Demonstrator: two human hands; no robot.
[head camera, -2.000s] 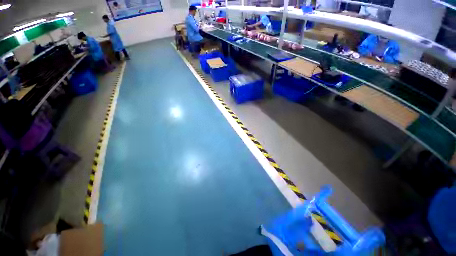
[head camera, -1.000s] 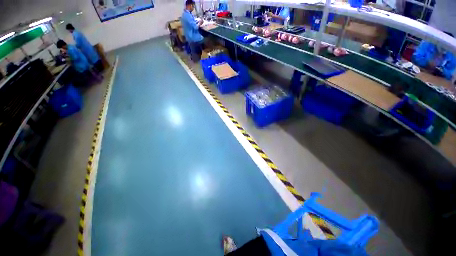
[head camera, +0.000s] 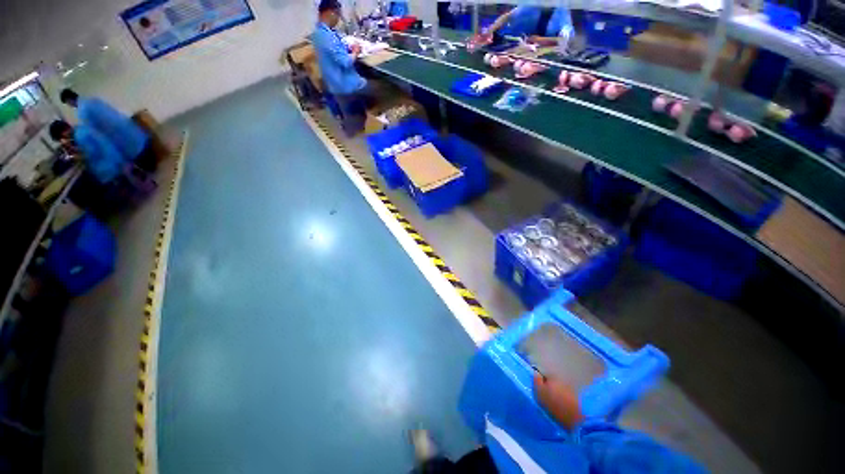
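A light blue plastic stool (head camera: 505, 381) is at the lower right, tilted, with its legs pointing up and right. My right hand (head camera: 558, 402) is on the stool, reaching in among its legs and gripping it; the fingers are partly hidden. A blue sleeve (head camera: 639, 454) runs from it to the bottom edge. My left hand is not in the picture.
A green aisle (head camera: 278, 305) with yellow-black edge tape runs ahead. On the right are a blue crate (head camera: 530, 278) of round silver-white parts, a crate with a cardboard sheet (head camera: 429, 168), and a long green bench (head camera: 593, 125). A person (head camera: 338, 60) stands beyond; others are at left.
The view has moved forward along the aisle, so crates and bench look nearer. The stool sits higher in the picture, and my right hand on it now shows.
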